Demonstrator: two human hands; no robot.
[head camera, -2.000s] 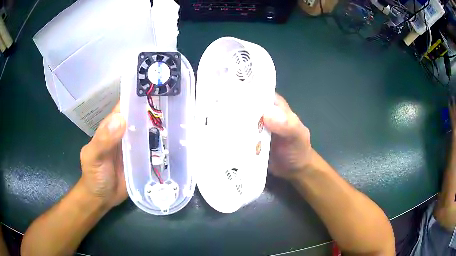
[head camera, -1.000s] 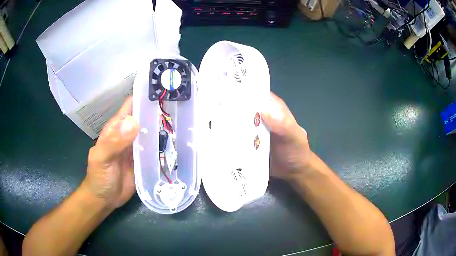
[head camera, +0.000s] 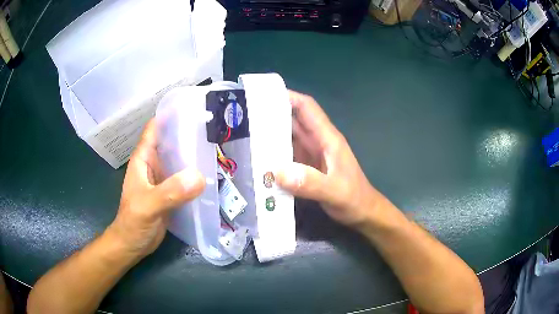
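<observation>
My left hand (head camera: 150, 190) holds the frosted clear housing (head camera: 184, 141), thumb on its outer wall, open side turned to the right. Inside show a black cooling fan (head camera: 228, 116) at the top, thin red and yellow lead wires (head camera: 227, 162), a small pale module (head camera: 233, 201) and a white part (head camera: 234, 242) at the bottom. My right hand (head camera: 328, 165) holds the opaque white cover (head camera: 271, 129), seen edge-on, with two small oval marks on its side. The cover stands close beside the housing's open side, with a gap between them. The cover's inside is hidden.
An open white carton (head camera: 132, 61) with printed text stands at left, partly behind the housing. A black audio unit (head camera: 294, 15) is at the back. Tangled cables (head camera: 478, 30) lie at the back right. A blue object (head camera: 551, 147) and grey clothing (head camera: 534, 287) show at the right.
The housing and cover have turned from lying open side by side to facing each other. The cover now shows its side. The module inside has shifted. The housing has moved slightly right.
</observation>
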